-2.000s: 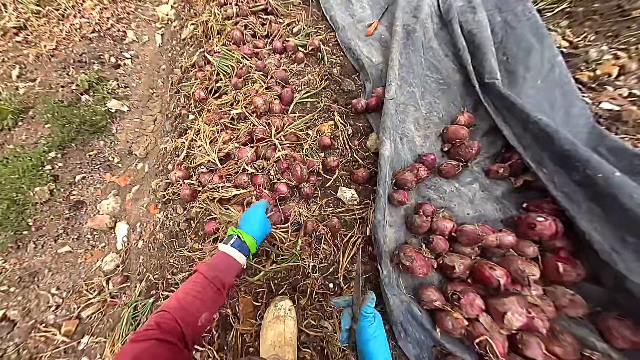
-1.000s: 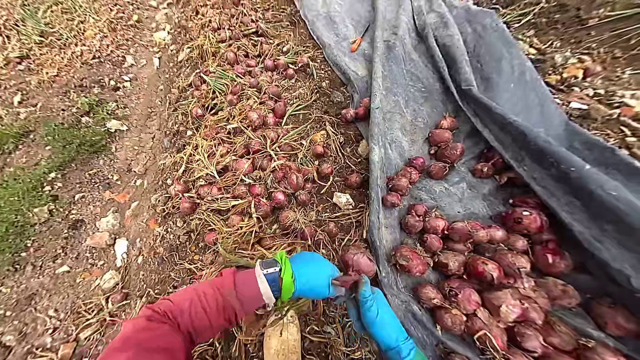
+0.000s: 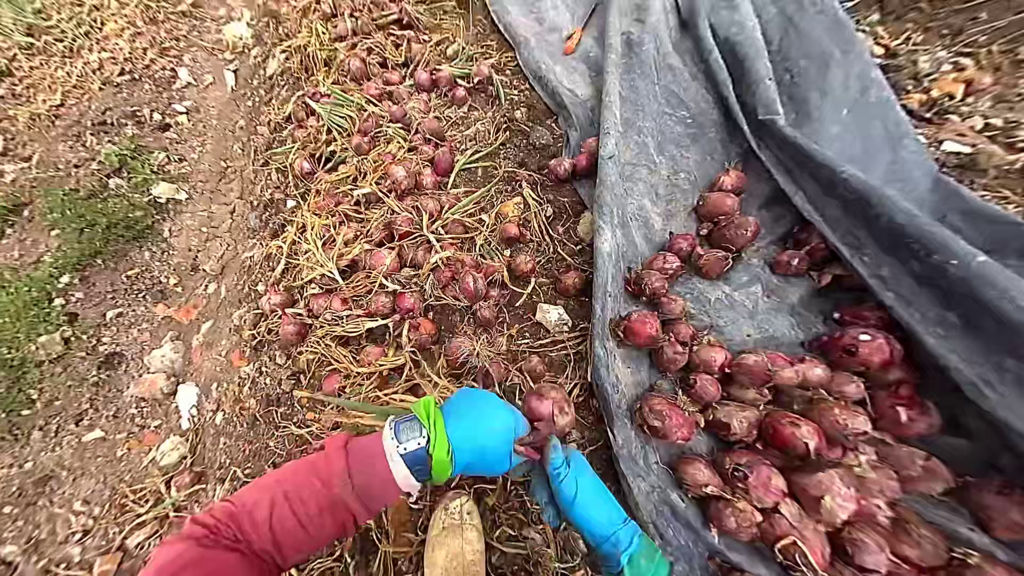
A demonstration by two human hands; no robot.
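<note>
Both my hands wear blue gloves and meet low in the middle of the view. My left hand (image 3: 484, 432), with a watch and a green band at its wrist, is closed on the neck of a red onion (image 3: 550, 408). My right hand (image 3: 580, 496) touches the onion's neck from below right; whether it holds a tool is hidden. Many red onions with dry tops (image 3: 472, 284) lie on the soil ahead. To the right, a heap of topped red onions (image 3: 792, 436) rests on a dark grey sheet (image 3: 748, 308).
A shoe tip (image 3: 455, 540) shows below my hands. The sheet's raised fold (image 3: 912, 192) runs along the right side. An orange-handled object (image 3: 573, 40) lies on the far part of the sheet. Stones (image 3: 553, 318) and green weeds (image 3: 96, 224) dot the soil.
My left hand has come from the onions on the ground back to my right hand, now with an onion in it. In my right hand a thin blade showed two seconds ago.
</note>
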